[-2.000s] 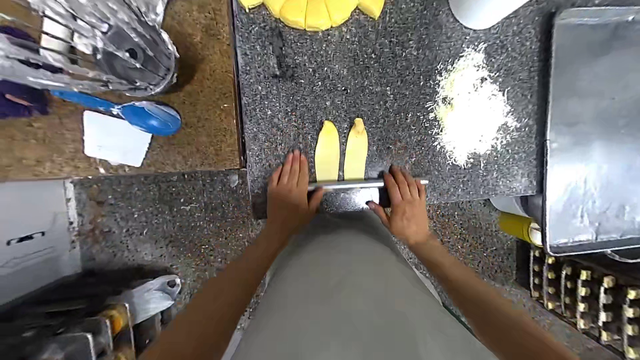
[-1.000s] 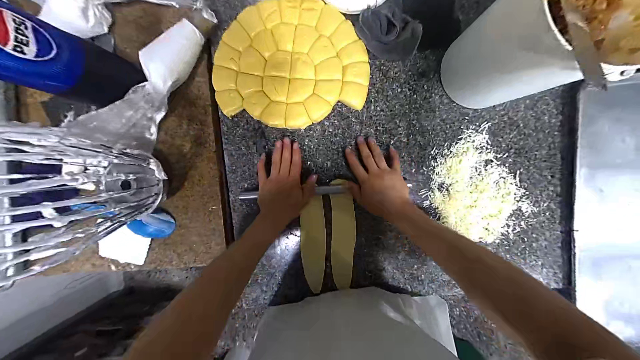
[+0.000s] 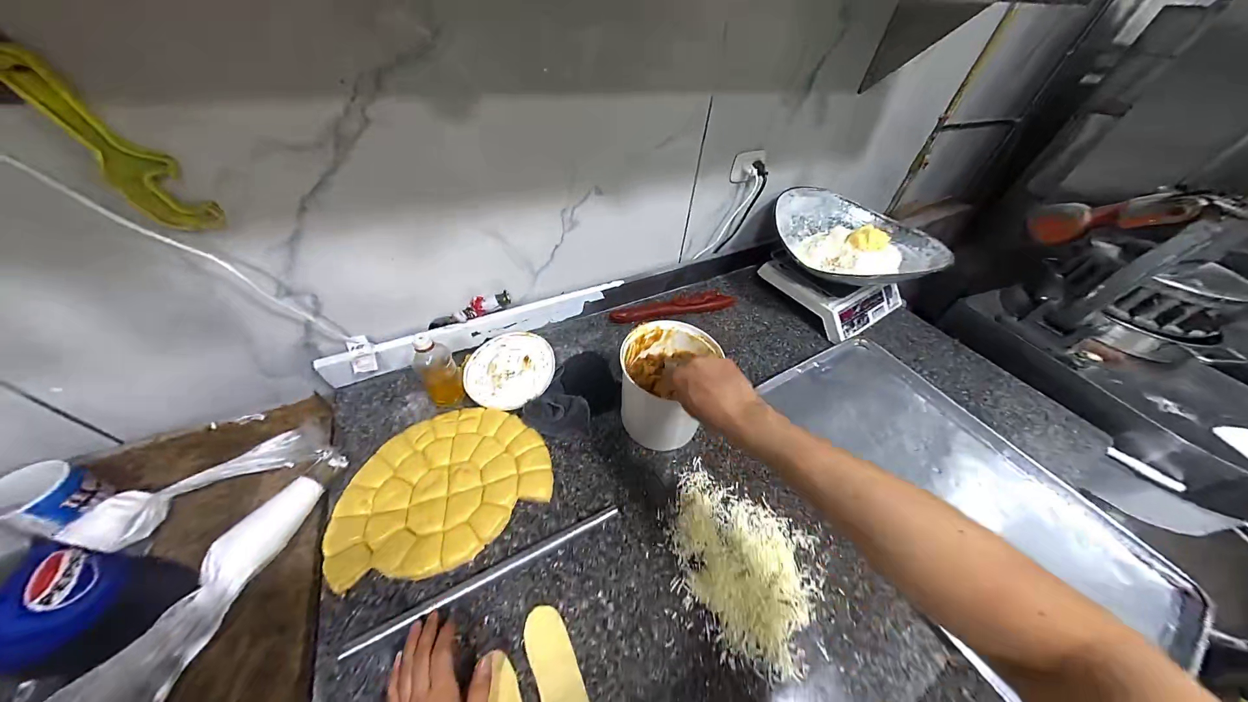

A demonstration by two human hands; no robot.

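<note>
My right hand (image 3: 710, 388) reaches into the mouth of a white plastic tub (image 3: 658, 419) of orange-brown filling; its fingertips and anything in them are hidden. My left hand (image 3: 436, 666) lies on the dark speckled counter, nothing seen in it, its thumb at one flattened dough strip (image 3: 504, 680). A second dough strip (image 3: 554, 655) lies just right of that. Above my left hand a thin metal rod (image 3: 480, 581) rests slantwise on the counter. Behind it spreads a round of yellow dough (image 3: 441, 492) cut into many pieces. Grated cheese (image 3: 743, 575) is heaped right of the strips.
A large metal baking tray (image 3: 955, 468) lies at the right, under my right forearm. Behind are a scale (image 3: 843, 297) with a loaded pan, a red utensil (image 3: 673, 307), a lid (image 3: 509, 370), a dark cloth (image 3: 561, 409) and a small bottle (image 3: 439, 373). Piping bags lie on the wooden board (image 3: 258, 585) at left.
Both hands have left the metal rod, which lies on the counter. My right hand has gone into the white tub; my left is beside the dough strips. The view has swung up toward the wall.
</note>
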